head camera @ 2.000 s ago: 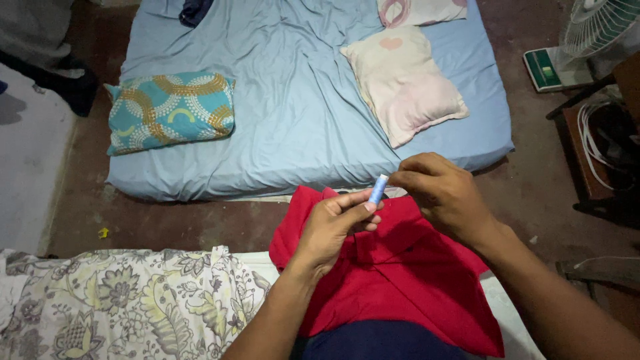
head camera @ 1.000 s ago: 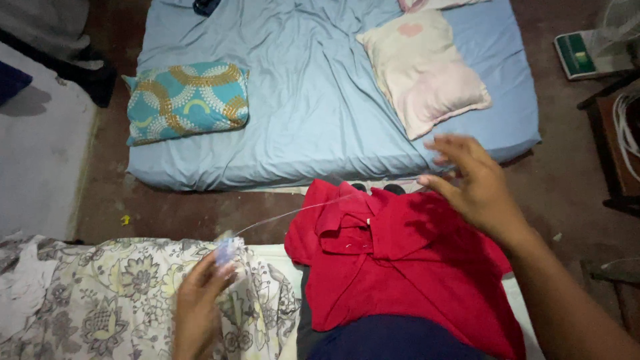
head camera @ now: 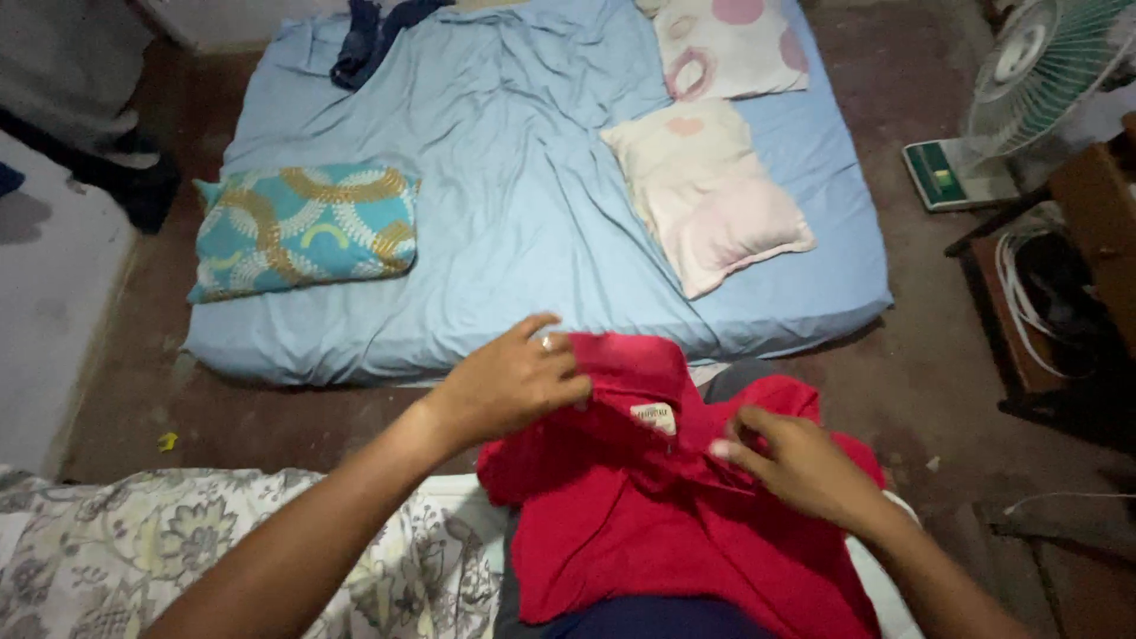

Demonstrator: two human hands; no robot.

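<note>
A red collared garment point(head camera: 612, 524) lies spread over my lap, with a small white label point(head camera: 654, 418) inside its neck. At the left end of the collar, my left hand point(head camera: 519, 377), which wears a ring, has its thumb and fingers closed on the cloth. My right hand point(head camera: 781, 457) is at the front opening on the right, fingers curled with the thumb against the edge; whether cloth is pinched there cannot be told. Neither the small light-blue spool nor a thread can be made out now.
Ahead is a mattress with a blue sheet point(head camera: 497, 222), holding a teal patterned pillow point(head camera: 306, 231) and pale pillows point(head camera: 714, 195). A floral cloth point(head camera: 177, 532) lies at the left. On the right stand a fan point(head camera: 1021, 80) and a wooden shelf point(head camera: 1021, 328) with white cable.
The spool has left my left hand, which has moved right from beside the floral cloth onto the red collar. My right hand has come down to the garment.
</note>
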